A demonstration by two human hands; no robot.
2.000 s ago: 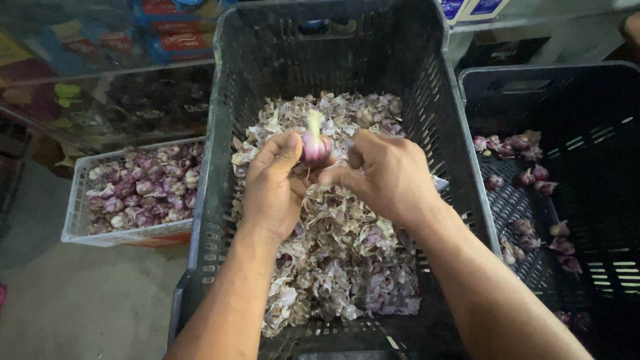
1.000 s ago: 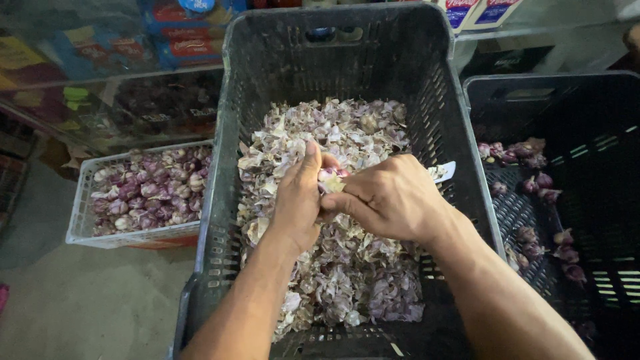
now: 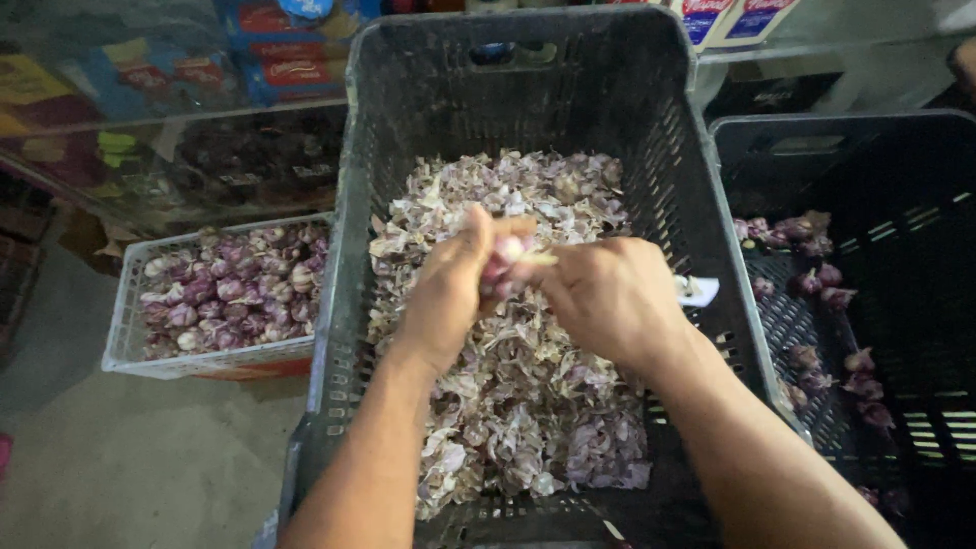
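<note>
Over a black plastic crate [image 3: 709,175], my left hand [image 3: 450,286] is closed round a purple-and-white garlic bulb [image 3: 503,259]. The bulb's pale stem points right, toward my right hand [image 3: 610,301], whose fingertips are at the stem. Motion blurs those fingers, so whether they pinch the stem or only touch it cannot be told. Loose papery garlic skins [image 3: 526,381] cover the crate's floor below both hands. A white object [image 3: 695,290], perhaps a blade or a piece of card, shows beside my right wrist, partly hidden.
On the left stands a white plastic basket [image 3: 122,305] heaped with garlic bulbs [image 3: 229,290]. A second black crate [image 3: 839,122] at the right has scattered garlic bulbs [image 3: 862,381] inside. Behind are glass shelves with packaged goods [image 3: 293,61].
The bulb, upright between my hands two seconds ago and mostly covered one second ago, now shows with its stem tipped right. My right hand has drawn slightly away from my left since one second ago.
</note>
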